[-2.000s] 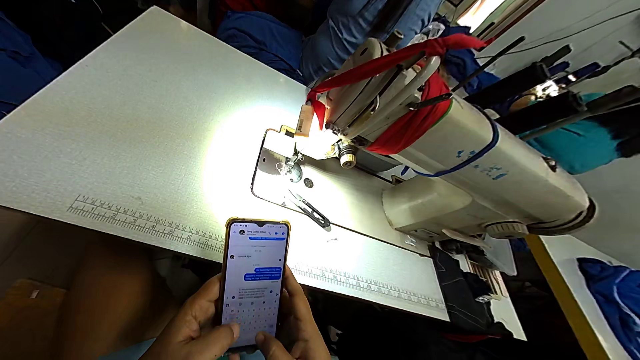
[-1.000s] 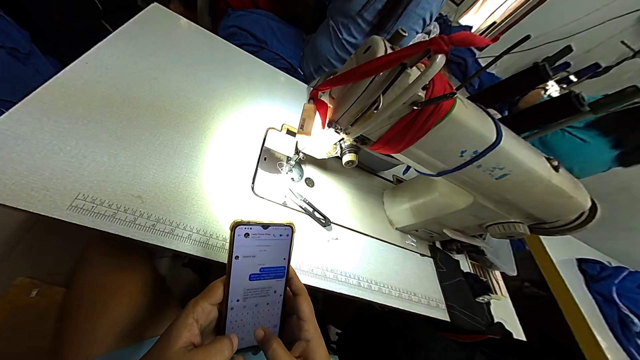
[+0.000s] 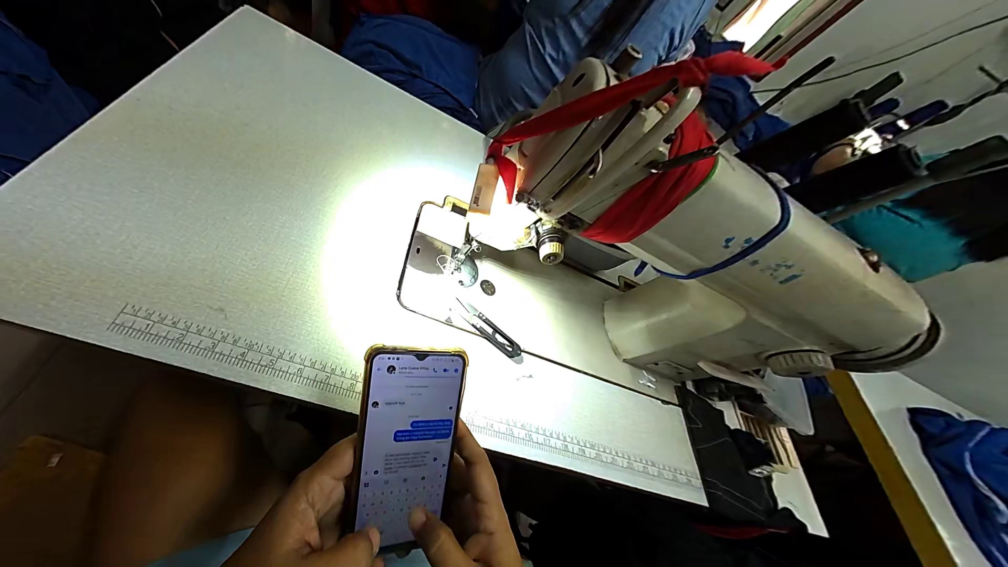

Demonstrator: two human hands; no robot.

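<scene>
Both my hands hold a smartphone (image 3: 408, 457) upright at the front edge of the sewing table. Its screen shows a chat and an on-screen keyboard. My left hand (image 3: 315, 512) grips the phone's left side, its thumb at the lower left of the screen. My right hand (image 3: 472, 512) holds the right side, its thumb over the keyboard. Beyond the phone, thread snips (image 3: 492, 331) lie on the bed of an industrial sewing machine (image 3: 709, 213). Near the lit presser foot (image 3: 466, 256) there is some loose thread. A red cloth strip (image 3: 654, 193) is tied around the machine head.
The white table (image 3: 197, 181) bears a printed ruler scale (image 3: 236, 354) along its front edge. Blue fabric (image 3: 413, 59) and a seated person's denim-clad leg (image 3: 551, 55) are behind it. Dark cloth (image 3: 720, 449) hangs at the right end; more blue cloth (image 3: 965, 465) lies further right.
My right thumb has shifted a little over the phone's keyboard. The phone stays in both hands, and the snips have not moved.
</scene>
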